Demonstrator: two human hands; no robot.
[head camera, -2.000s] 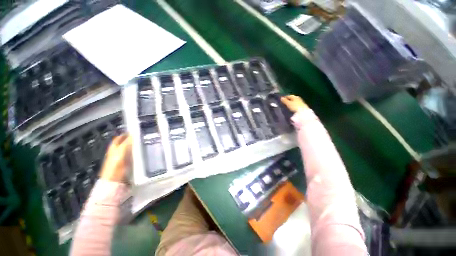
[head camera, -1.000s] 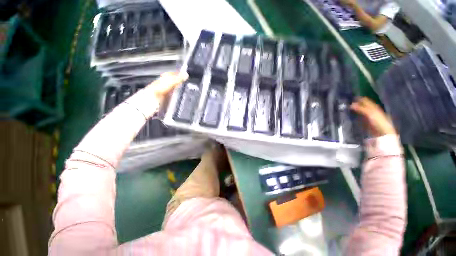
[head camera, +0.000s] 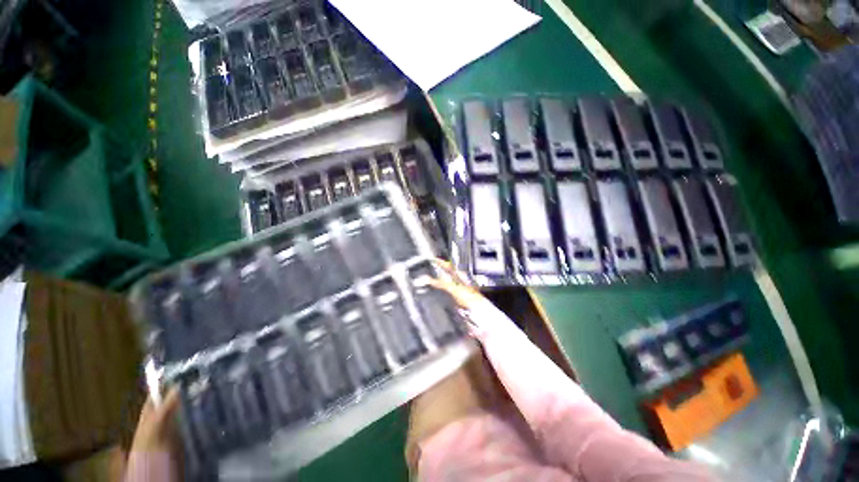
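Note:
A blister tray (head camera: 311, 315) with two rows of dark pockets is held tilted at lower left, above the wearer's lap; blur hides whether the pockets are filled. My left hand (head camera: 155, 428) grips its lower left edge, partly cut off by the picture's bottom. My right hand (head camera: 454, 290) grips its right edge. A second clear tray (head camera: 459, 226) lies flat on the green bench, with two rows of grey housings (head camera: 617, 221) that show small dark cut-outs.
Stacked trays (head camera: 292, 71) stand at upper left, with more trays below them. White paper (head camera: 438, 33) lies at the top. A label sheet (head camera: 686, 341) and an orange piece (head camera: 702, 400) lie at lower right beside clear film (head camera: 772, 433). A green crate (head camera: 71, 184) and cartons (head camera: 80, 362) are at far left.
A tray with grey housings now lies on the bench, where none lay before. Both hands have moved left and down, holding a tray. The person's arm at upper right is out of view.

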